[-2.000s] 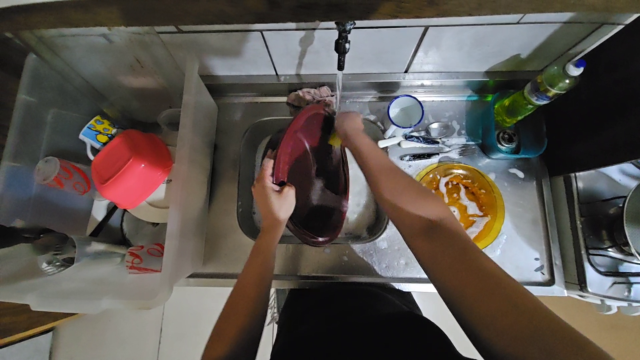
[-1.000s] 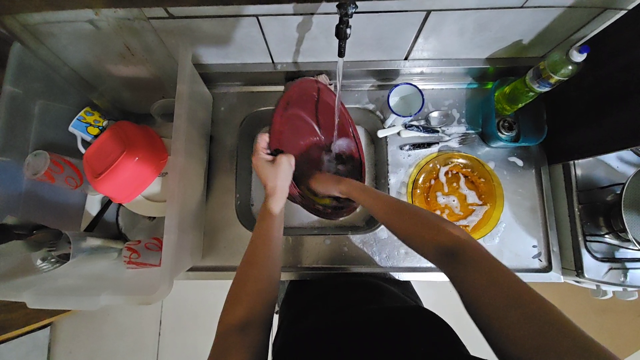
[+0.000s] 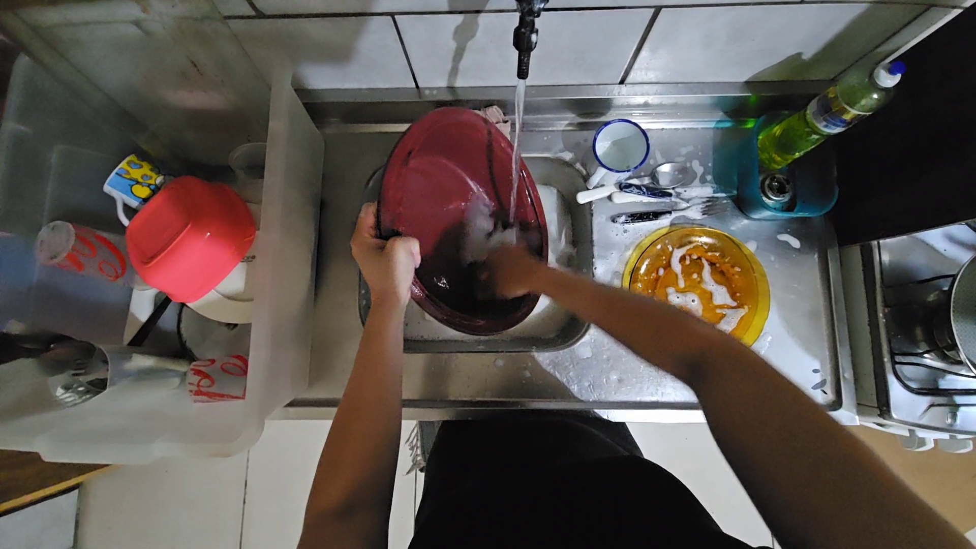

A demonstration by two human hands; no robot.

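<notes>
A large dark red oval dish (image 3: pixel 442 168) is tilted over the steel sink basin (image 3: pixel 568 335), its inside facing me. My left hand (image 3: pixel 386 255) grips its left rim, thumb on the inner side. My right hand (image 3: pixel 512 271) is inside the lower part of the dish, blurred; its fingers are hard to make out, and whether they hold anything cannot be told. Water from the black faucet (image 3: pixel 526 38) runs into the dish near that hand, where some foam shows. A pinkish cloth (image 3: pixel 496 116) is partly hidden behind the dish.
Right of the basin lie an amber glass plate (image 3: pixel 755 305) with suds, soapy cutlery (image 3: pixel 644 192), a white enamel mug (image 3: pixel 621 145) and a teal holder (image 3: pixel 823 191) with a green soap bottle (image 3: pixel 816 122). A translucent bin (image 3: pixel 293 229) of dishes stands left; a stove (image 3: pixel 926 259), far right.
Two seconds ago the dish stood steeper and my right hand was near its upper right rim, with something yellow. The hand is now low inside the dish, whose inner face shows more.
</notes>
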